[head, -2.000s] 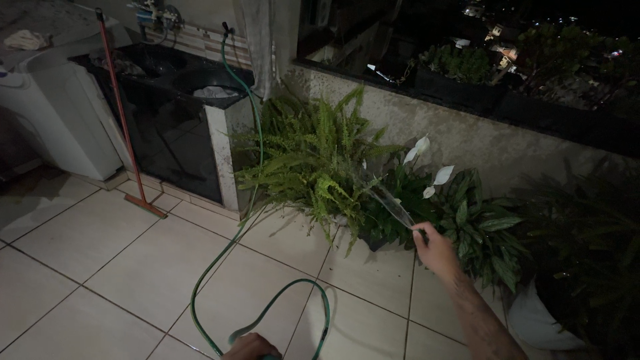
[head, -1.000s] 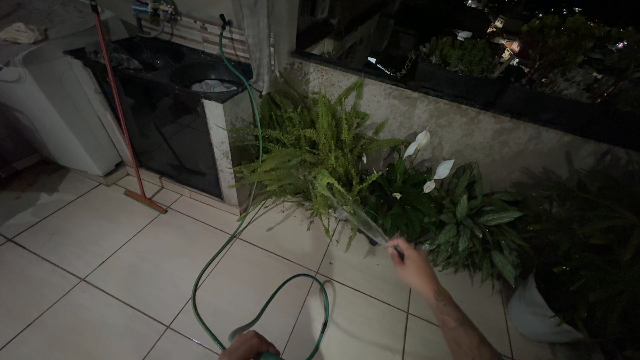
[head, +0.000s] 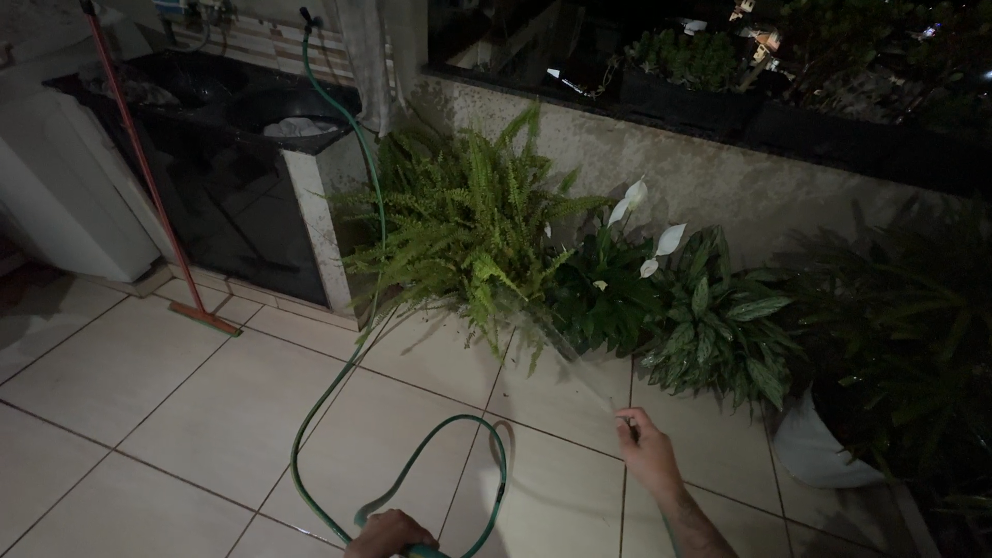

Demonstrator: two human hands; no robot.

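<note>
My right hand (head: 649, 453) is closed around the end of a green garden hose, mostly hidden by the fingers, and a thin water spray fans from it toward the fern (head: 473, 225). My left hand (head: 391, 533) grips the green hose (head: 301, 434) at the bottom edge. The hose runs from a wall tap down past the sink and loops over the floor. Right of the fern stand a peace lily (head: 601, 298) with white blooms and a plant with patterned leaves (head: 705, 333).
A red-handled floor squeegee (head: 203, 318) leans against the black laundry sink (head: 232, 225), with a white appliance (head: 70, 170) at its left. A white pot (head: 821, 449) with a dark plant stands at right. Potted plants (head: 686, 62) line the ledge above the low wall.
My right hand has moved down and a little left, then lower again, with the spray still coming out. My left hand has stayed near the same place on the hose.
</note>
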